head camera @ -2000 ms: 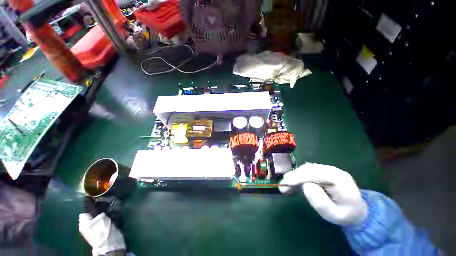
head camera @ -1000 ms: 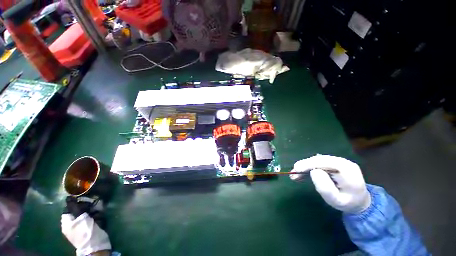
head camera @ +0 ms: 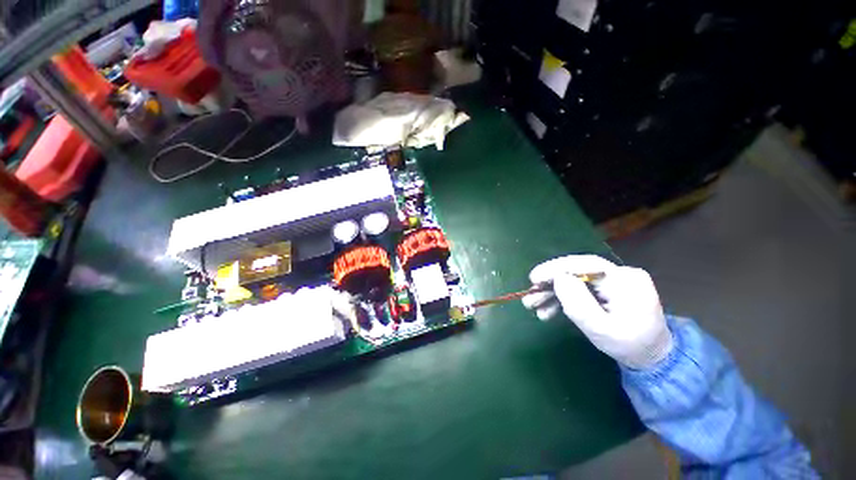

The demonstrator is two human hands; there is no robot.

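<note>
The power board (head camera: 310, 277) lies on the green mat, turned slightly, with two white heatsinks (head camera: 249, 342), two copper-red chokes (head camera: 362, 270) and a yellow-brown transformer (head camera: 266, 263). My right hand (head camera: 601, 305), in a white glove, pinches a thin brush (head camera: 505, 298); its tip is at the board's near right corner. Contact is hard to tell. My left hand (head camera: 127, 459), with black glove fingertips, holds the metal cup (head camera: 105, 405) by its handle at the lower left. The hand is mostly cut off by the bottom edge. Amber liquid shows inside the cup.
A crumpled white rag (head camera: 399, 120), a looped white cable (head camera: 202, 150) and a purplish fan (head camera: 272, 56) are at the back. Stacked black crates (head camera: 648, 122) stand at the right. Another green board (head camera: 17, 277) shows at the left edge. Red trays (head camera: 174, 70) are at the back left.
The view has turned, so the board appears tilted and further left. The brush tip has moved rightward along the board's near edge to its corner. The cup and left hand sit lower in the picture.
</note>
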